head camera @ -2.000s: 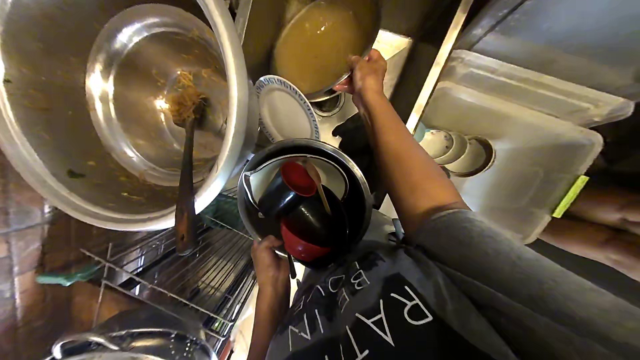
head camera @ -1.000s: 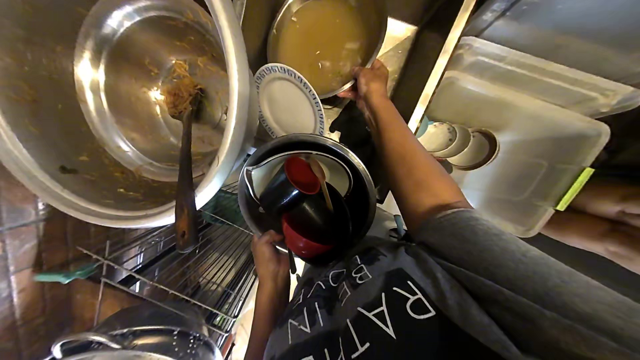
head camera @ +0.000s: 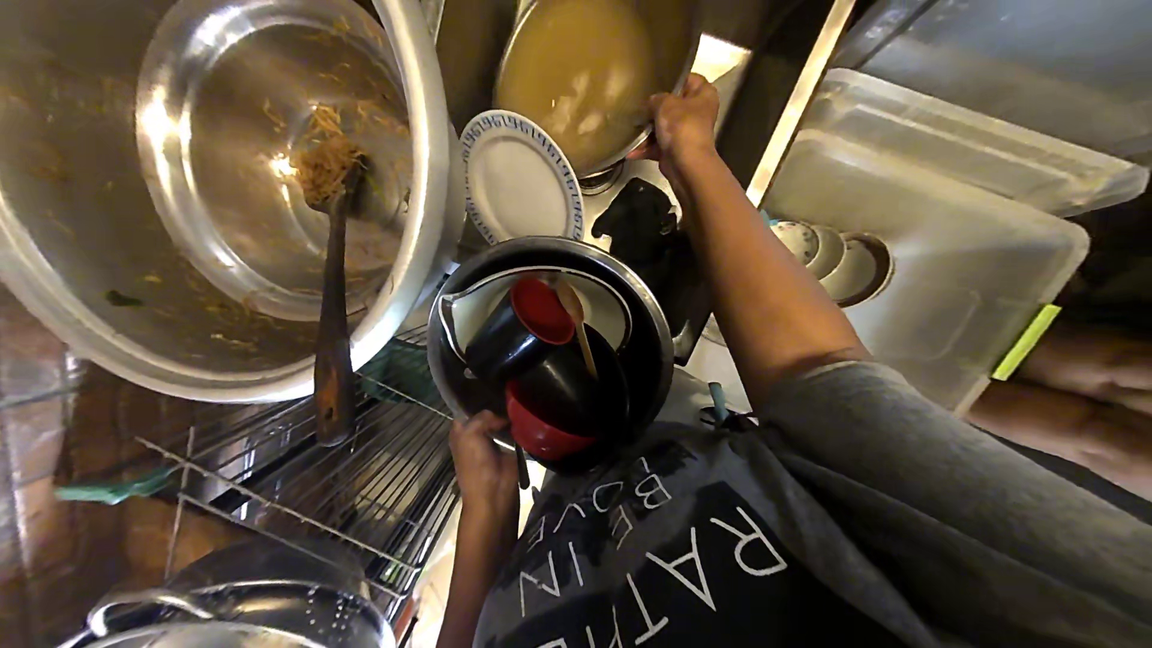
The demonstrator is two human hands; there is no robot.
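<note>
My right hand [head camera: 686,119] grips the rim of a metal basin [head camera: 637,144] of cloudy yellowish liquid at the top. Low in the middle, my left hand [head camera: 481,450] holds the edge of a dark round pot [head camera: 659,315]. Inside that pot lie a black cup with a red interior [head camera: 513,333], a red bowl [head camera: 547,434], a dark bowl and a wooden spoon [head camera: 578,326]. A white plate with a blue patterned rim [head camera: 522,184] leans between the pot and the basin. A black cloth-like item [head camera: 637,216] is beside my right forearm.
A large metal pot [head camera: 421,180] with food scraps and a wooden-handled utensil [head camera: 333,360] fills the upper left. Below it are a wire rack [head camera: 297,508] and a metal colander [head camera: 315,607]. A translucent plastic bin [head camera: 954,261] with small bowls [head camera: 837,261] stands at right, near another person's limbs [head camera: 1080,396].
The basin of liquid, with my right hand on its rim, shifted slightly between the earlier frames. Both hands keep their holds.
</note>
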